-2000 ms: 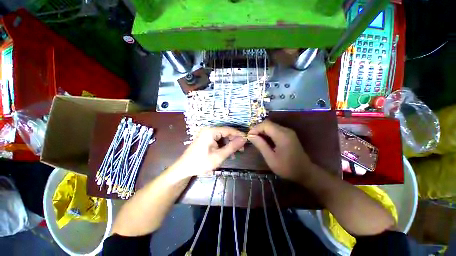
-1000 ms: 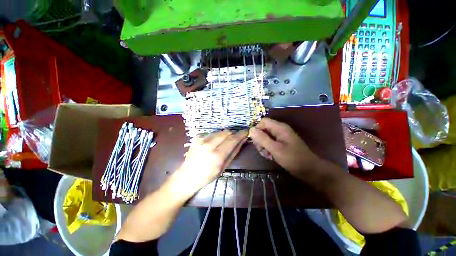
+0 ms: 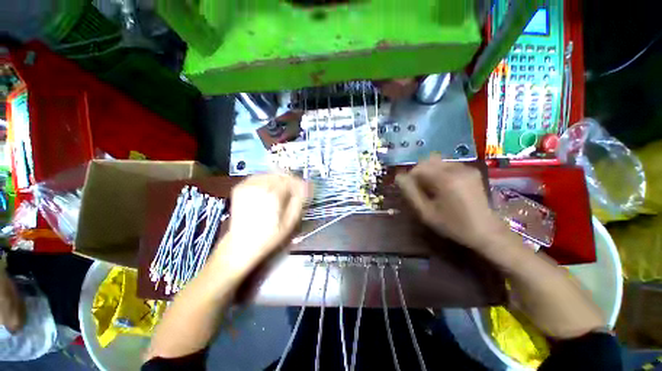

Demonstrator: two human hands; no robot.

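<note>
A cable pile (image 3: 334,170) of thin white-grey leads with gold ends lies crosswise in front of the press. One cable (image 3: 334,223) lies slanted at its near edge. My left hand (image 3: 268,210) is blurred over the pile's left side; its fingers are not clear. My right hand (image 3: 443,196) is blurred, right of the pile, fingers curled; whether it holds anything cannot be told. A loading bar (image 3: 354,261) lies along the near part of the red-brown work board (image 3: 464,272), with several cables hanging towards me. A looser cable bundle (image 3: 187,239) lies at the left.
The green upper platen (image 3: 334,65) hangs over the grey mould bed (image 3: 428,134). An open cardboard box (image 3: 109,210) is at the left. A control panel (image 3: 533,94) and a red tray (image 3: 573,217) are at the right. White buckets (image 3: 617,272) with yellow bags stand on both sides.
My hands were together at the pile's near edge and are now apart, left hand moved left, right hand moved right. The slanted cable now shows between them.
</note>
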